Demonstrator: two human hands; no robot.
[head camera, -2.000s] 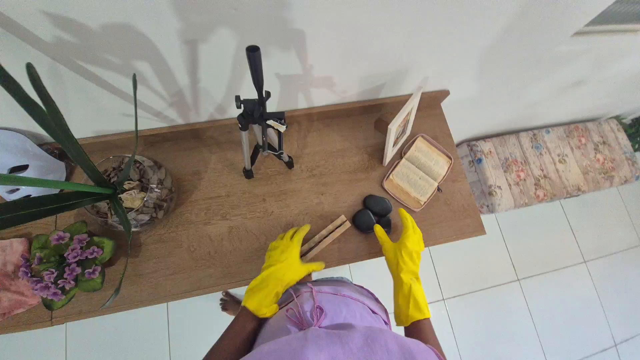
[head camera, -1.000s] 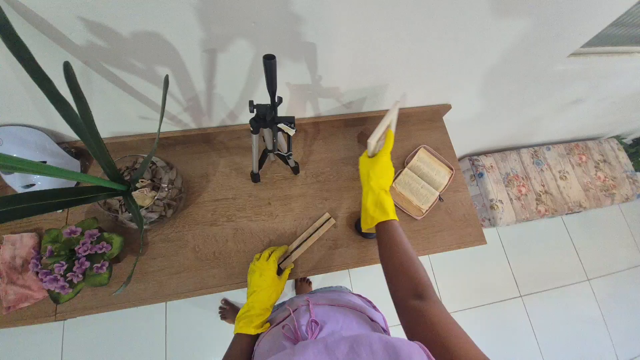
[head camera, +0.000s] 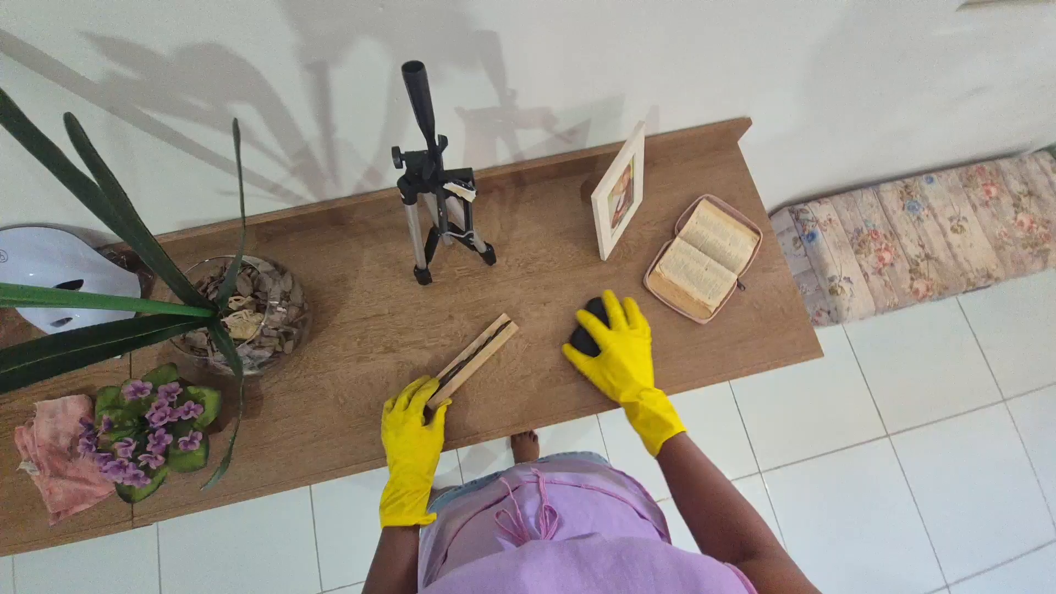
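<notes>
My left hand (head camera: 415, 429), in a yellow rubber glove, grips the near end of a slim wooden holder (head camera: 476, 360) with a dark strip along its middle, tilted on the wooden console table (head camera: 355, 330). My right hand (head camera: 617, 346), gloved the same way, has its fingers spread over black rounded stones (head camera: 591, 328) on the table; how many lie beneath is hidden. Beyond it a white picture frame (head camera: 619, 194) stands upright, and to its right an open book in a zip cover (head camera: 704, 257) lies flat.
A mini tripod (head camera: 429, 181) stands near the back edge. At the left are a glass bowl (head camera: 247, 313) with a long-leaved plant, purple flowers (head camera: 153, 425), a pink cloth (head camera: 62, 454) and a white mask-like object (head camera: 66, 276). A floral padded bench (head camera: 924, 235) lies beyond the right end.
My right hand has let go of the picture frame, which now stands on the table, and has moved back down onto the black stones. My left hand stays at the wooden holder.
</notes>
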